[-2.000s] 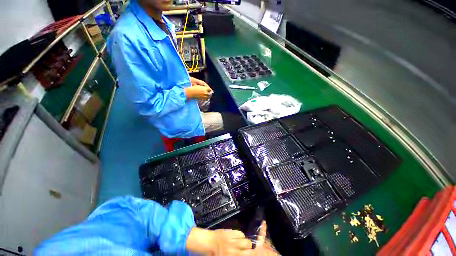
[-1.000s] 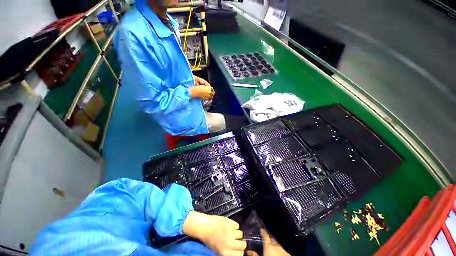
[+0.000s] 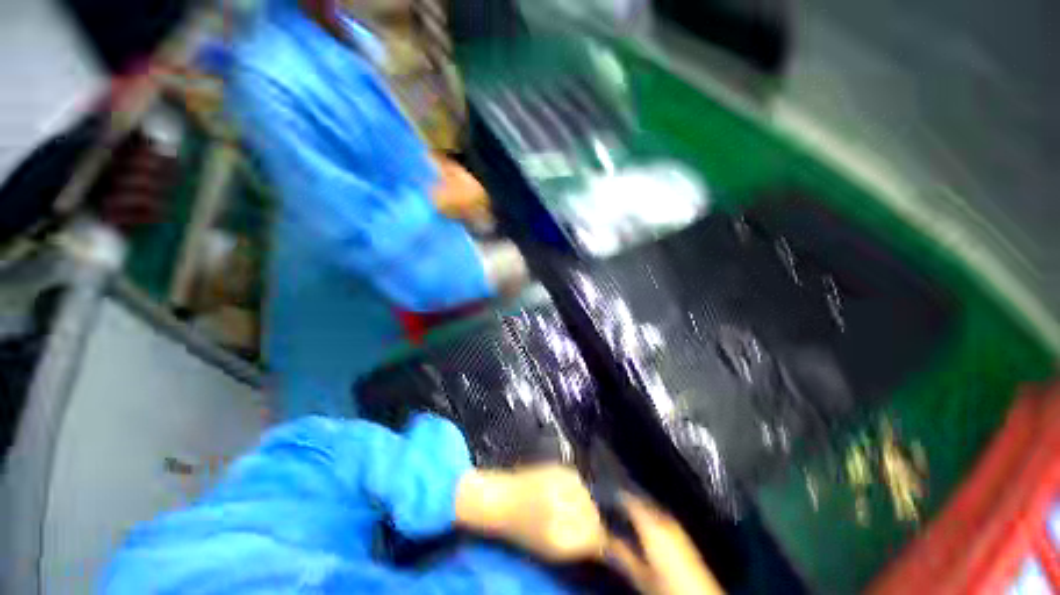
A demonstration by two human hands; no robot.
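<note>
The view is strongly blurred. My left hand [image 3: 541, 511], in a blue sleeve, is curled at the bottom centre over the near edge of the black tray [image 3: 488, 389]. A faint greyish see-through thing, likely the clear bag [image 3: 611, 474], shows at its fingers. My right hand [image 3: 668, 556] is close beside it, cut off by the bottom edge; its fingers point up towards the left hand and its grip is unclear. Small gold-and-white parts [image 3: 889, 471] lie loose on the green mat [image 3: 831, 529] at the lower right.
A second black tray [image 3: 744, 337] lies on the bench. Red-orange foam trays [image 3: 988, 500] are at the right edge. A white crumpled bag [image 3: 639, 203] and a small-pocket tray [image 3: 558, 110] lie beyond. A person in a blue smock [image 3: 337, 163] sits at the upper left.
The view has shifted and blurred. My left hand appears slightly further right and my right hand shows more of its length, both still close together. The loose parts lie as before.
</note>
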